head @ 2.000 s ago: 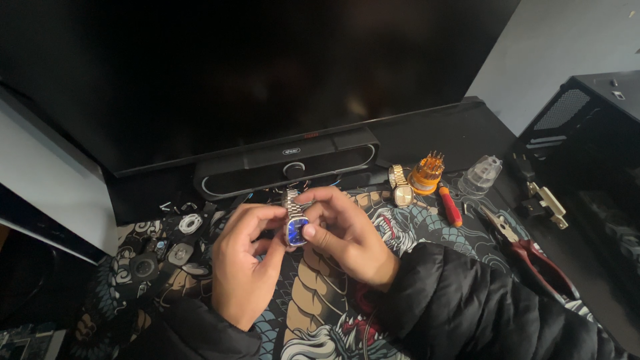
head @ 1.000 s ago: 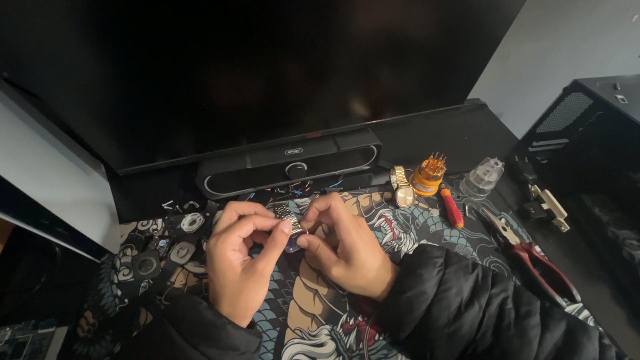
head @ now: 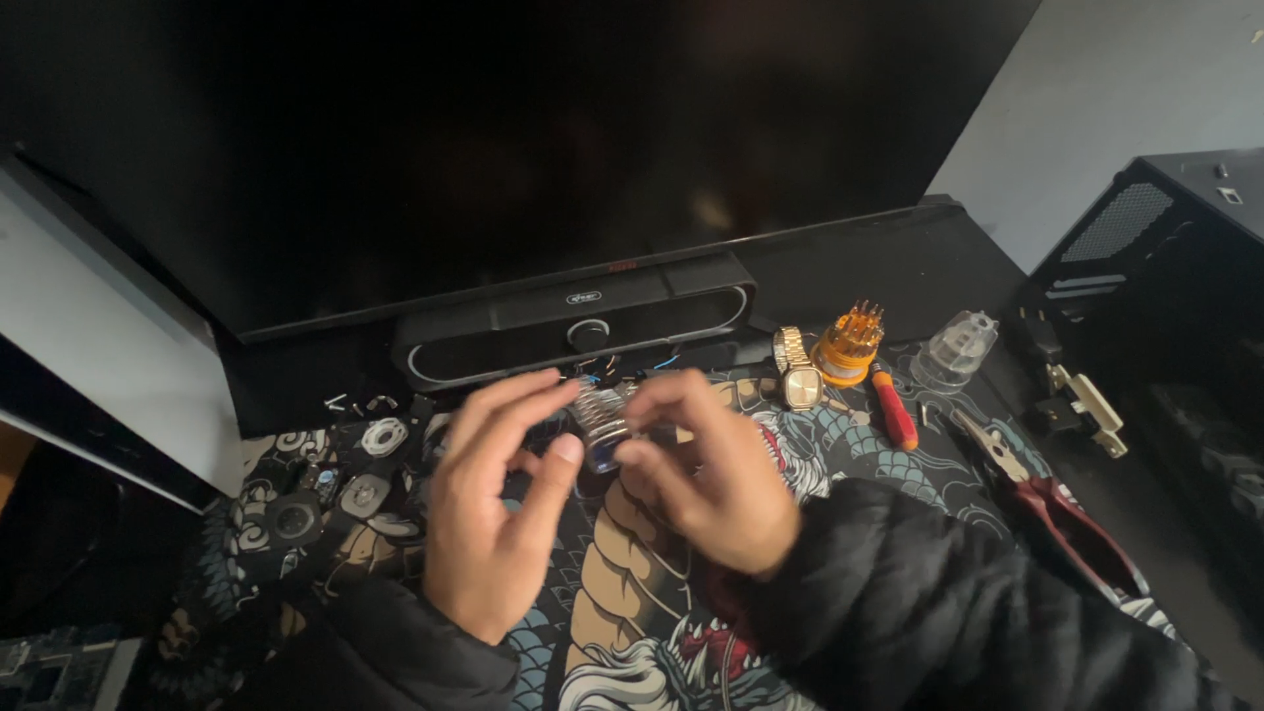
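Observation:
A silver metal-band wristwatch (head: 600, 410) with a blue face hangs over the patterned mat, held by my right hand (head: 716, 479), whose thumb and fingers close on its right side. My left hand (head: 504, 504) is beside the watch on the left, its thumb and fingers spread, with the fingertips close to the band; whether they touch it is blurred. The blue face is tilted and partly hidden by my right thumb. To the right, a gold wristwatch (head: 802, 387) lies on the mat near an orange holder of screwdriver bits (head: 850, 346).
A red screwdriver handle (head: 895, 410), a clear plastic cap (head: 956, 353) and red-handled pliers (head: 1052, 513) lie at right. Small watch parts (head: 363, 496) are scattered at left. Behind stand a black soundbar (head: 583, 336) and a large dark monitor (head: 513, 148); a black computer case (head: 1165, 296) is at far right.
My left hand has opened and its thumb has come away from the watch. The watch was upright with its blue face showing two seconds ago; the face is now tilted and mostly covered.

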